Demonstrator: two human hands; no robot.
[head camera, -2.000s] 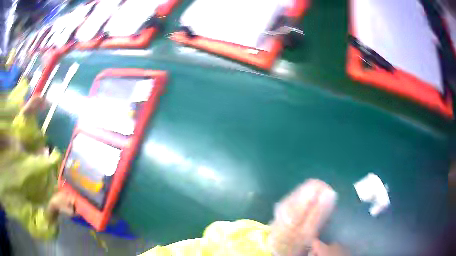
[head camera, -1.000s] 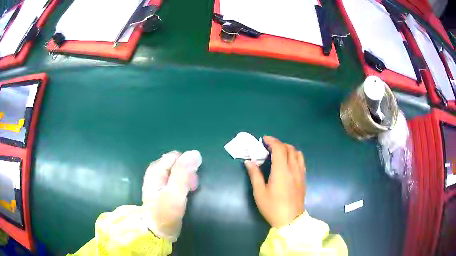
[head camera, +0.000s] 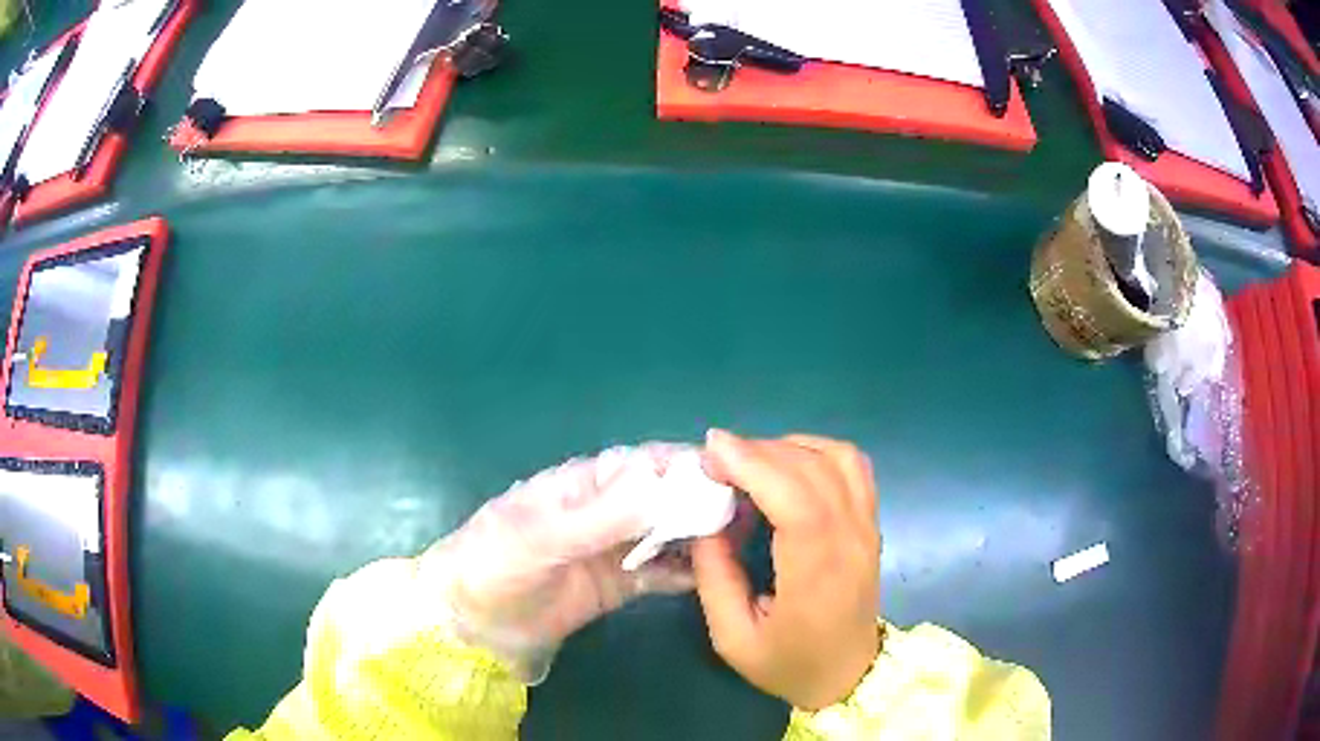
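Observation:
A crumpled white wipe (head camera: 686, 501) is held between my two hands at the lower centre, above the green mat (head camera: 579, 319). My left hand (head camera: 557, 550) wears a thin clear glove, and its fingers are closed around the wipe. My right hand (head camera: 796, 557) is bare and pinches the wipe's right side with thumb and fingertips. Part of the wipe is hidden by the fingers.
A foam tray (head camera: 133, 478) with two display modules (head camera: 80, 340) lies at left. A tape roll (head camera: 1079, 297) holding a white tube (head camera: 1122, 217), a clear plastic bag (head camera: 1202, 384) and stacked red trays (head camera: 1267, 507) are at right. A white strip (head camera: 1081, 562) lies nearby. Clipped trays (head camera: 847, 113) line the far side.
The wipe was on the mat under my right fingertips. It is now raised between both hands. My left hand has moved right and closed on it.

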